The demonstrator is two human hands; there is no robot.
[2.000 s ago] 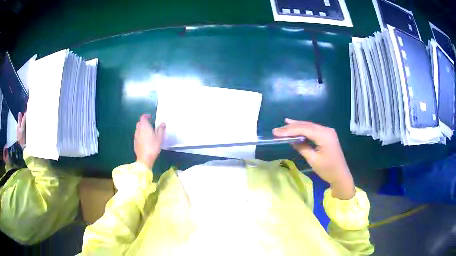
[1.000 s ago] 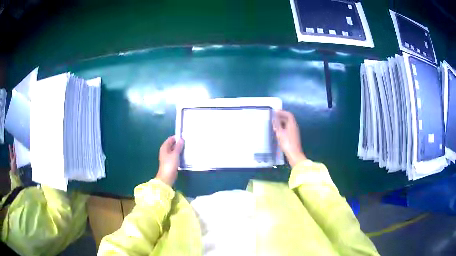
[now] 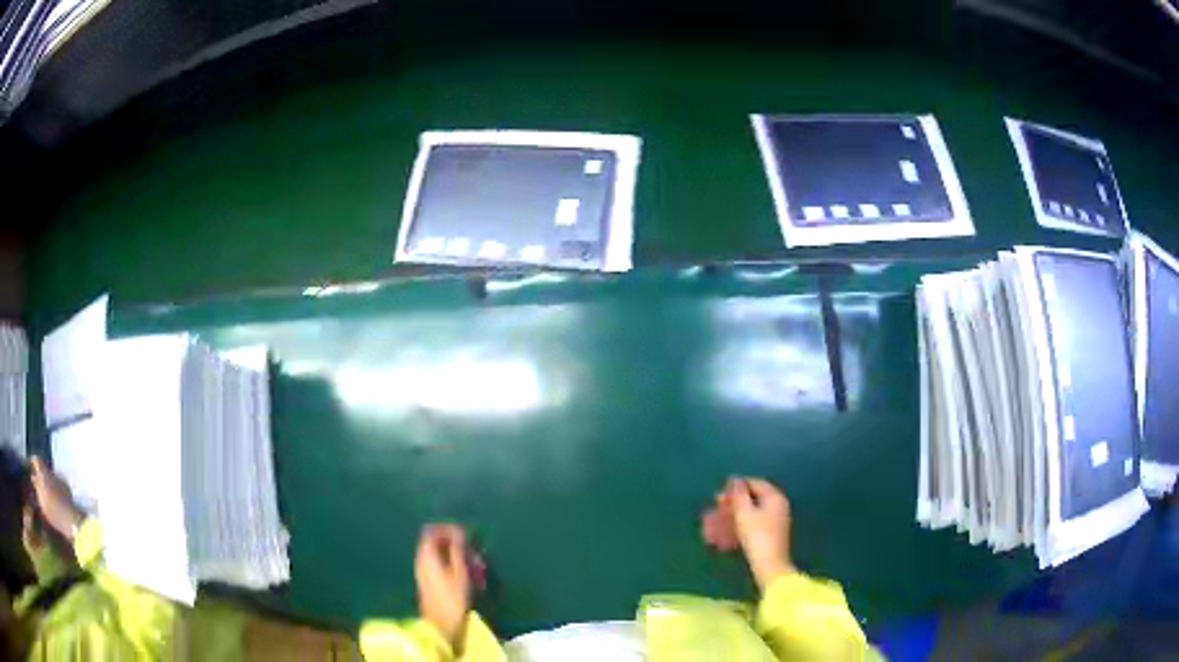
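Note:
My left hand is over the green bench near its front edge, empty, fingers loosely curled and a little apart. My right hand is to its right, also empty and loosely curled, slightly blurred. Beyond them, a tablet lies dark face up on a white sheet at the back of the bench. Small white labels show along its near edge and right side. Neither hand touches it.
Two more dark tablets lie on white sheets at the back right. A thick stack of white sleeves stands at left. A leaning stack with a dark tablet on its face is at right. Another person's hand is at far left.
The tablet and white sheet, held between both hands before, now lie farther back on the bench. Both hands have let go and are near the front edge. The view has tilted up.

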